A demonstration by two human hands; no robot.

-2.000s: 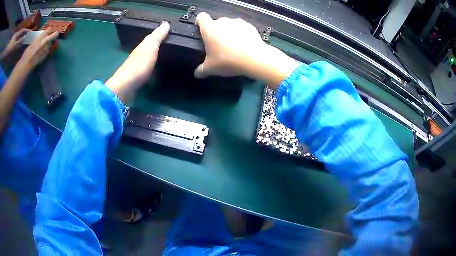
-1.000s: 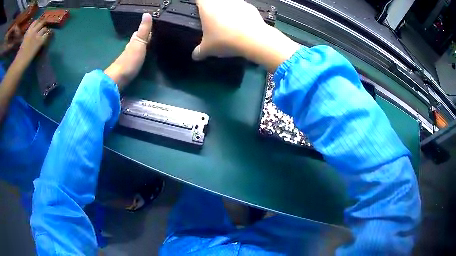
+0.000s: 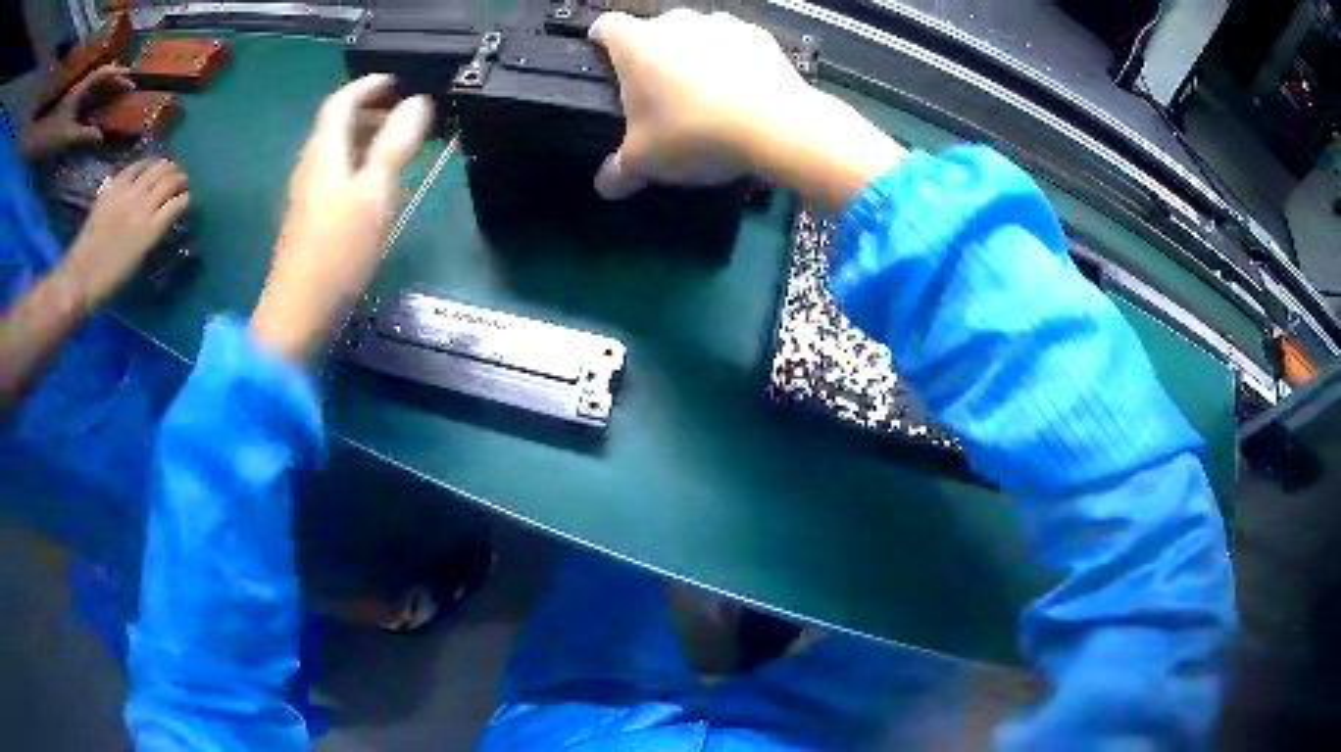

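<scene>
A stack of black housings (image 3: 552, 147) stands at the back middle of the green mat. My right hand (image 3: 699, 110) grips its top and near side, thumb on the front face. My left hand (image 3: 346, 191) is left of the stack, off it, slightly blurred, fingers apart, with nothing seen in it. A thin pale line shows between this hand and the stack; I cannot tell what it is. A single black bar-shaped housing (image 3: 493, 362) lies on the mat nearer me, its left end close to my left wrist. Holes show at its right end.
A black tray of small shiny fasteners (image 3: 846, 360) lies at right, partly under my right sleeve. Another black block (image 3: 405, 59) stands behind the stack at left. A neighbouring person's hands (image 3: 133, 213) and orange-brown blocks (image 3: 180, 60) are at far left. Metal rails (image 3: 1059, 176) run along the back.
My left hand has moved left and away from the stack, where it rested two seconds ago. My right hand stays on the stack. The neighbour's near hand has moved down.
</scene>
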